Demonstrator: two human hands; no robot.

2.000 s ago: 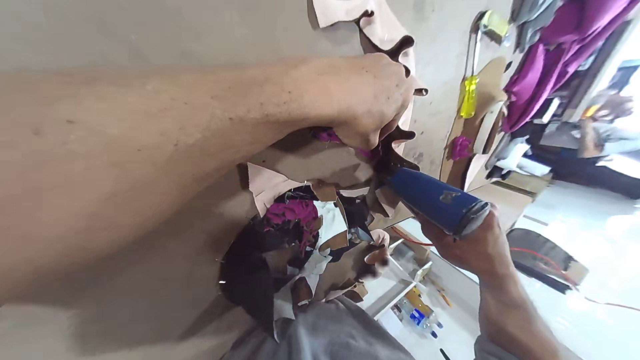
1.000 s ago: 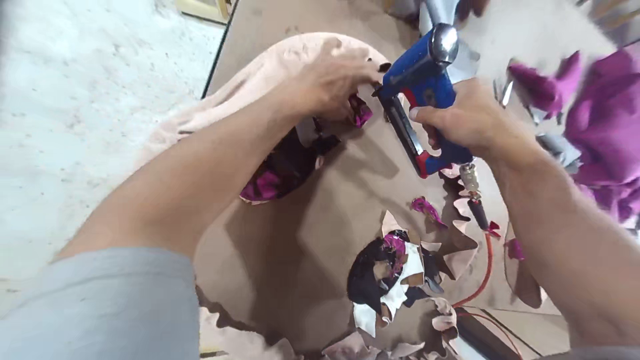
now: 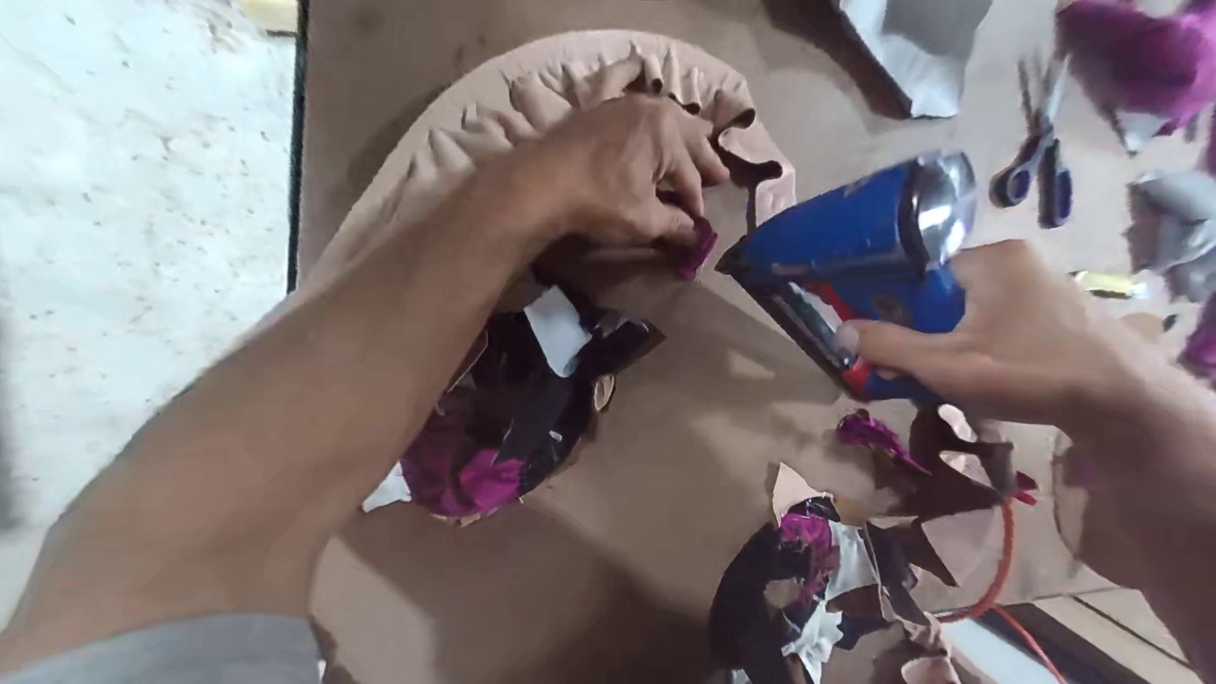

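Observation:
My right hand (image 3: 1007, 328) grips a blue pneumatic staple gun (image 3: 836, 223) by its handle, the thumb near the red-marked lower part. Its nose points left, just right of a magenta fabric scrap (image 3: 697, 249). My left hand (image 3: 646, 171) pinches that scrap with its fingertips, over the gathered edge of pinkish-beige upholstery material (image 3: 541, 90) that curves around a rounded panel. Below my left forearm lies a dark bundle (image 3: 541, 408) with magenta and white scraps. The nose's exact contact with the panel cannot be told.
Scissors (image 3: 1042, 171) lie at the upper right, near magenta fabric (image 3: 1130, 62). A yellow-handled tool (image 3: 1110, 284) is below them. An orange air hose (image 3: 1002, 560) runs down at lower right, beside a second pile of scraps (image 3: 807, 579). A dark table edge (image 3: 296, 142) stands at left.
The view has shifted strongly since two seconds ago. Both hands stay at the gathered edge, the staple gun still in my right hand; its nose is now a little apart from my left fingers.

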